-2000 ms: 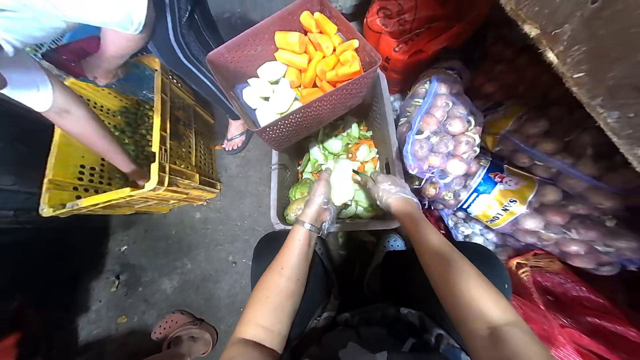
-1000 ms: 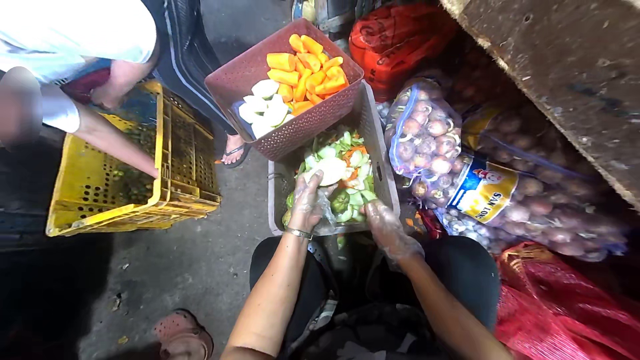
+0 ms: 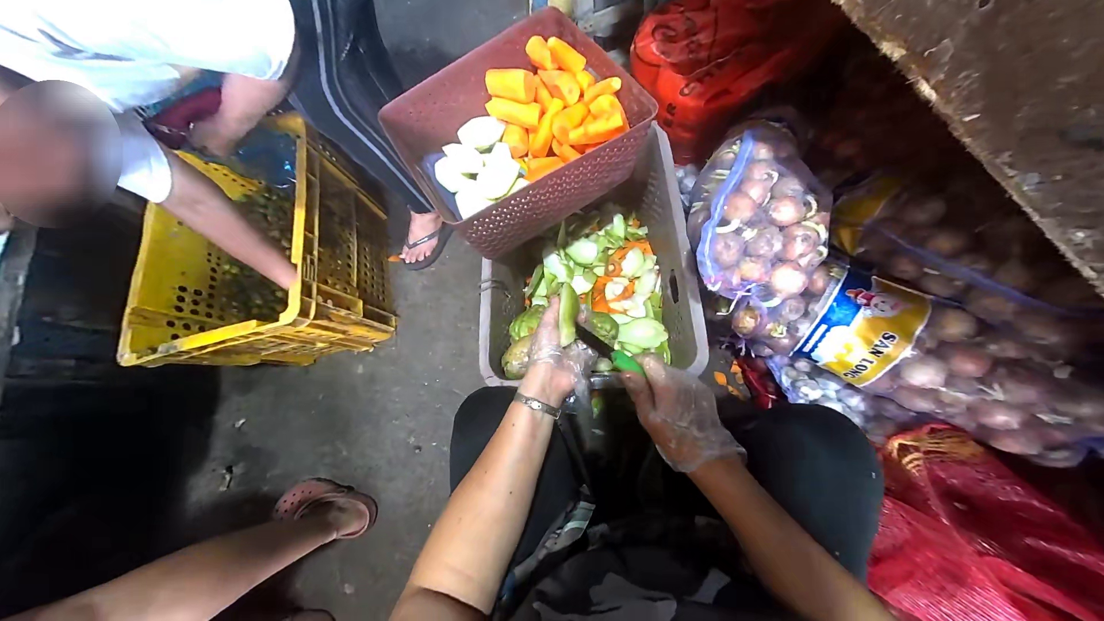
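My left hand (image 3: 555, 358), in a clear plastic glove, holds a green-skinned vegetable piece (image 3: 567, 316) upright over the grey plastic crate (image 3: 681, 259). My gloved right hand (image 3: 677, 401) grips the green handle of a knife (image 3: 625, 362); its dark blade points toward the left hand. Below them in the crate lie green and pale vegetable pieces and peelings (image 3: 642, 332) with orange bits among them. A maroon perforated basket (image 3: 517, 220) rests tilted on the crate's far end, holding peeled orange carrots (image 3: 561, 108) and peeled whitish vegetable pieces (image 3: 479, 168).
At the left, a person's arm (image 3: 228, 216) reaches into a yellow crate (image 3: 302, 293) of small green produce. Mesh sacks of onions (image 3: 763, 216) lie at the right, near a red sack (image 3: 699, 60) and red netting (image 3: 966, 526). A brown board edge (image 3: 992, 112) juts in at upper right.
The whitish peeled piece that was in my left hand is gone from it; a green-skinned piece is there now. My right hand has come back toward the left, with the knife plainly visible. Another person's leg now shows at lower left.
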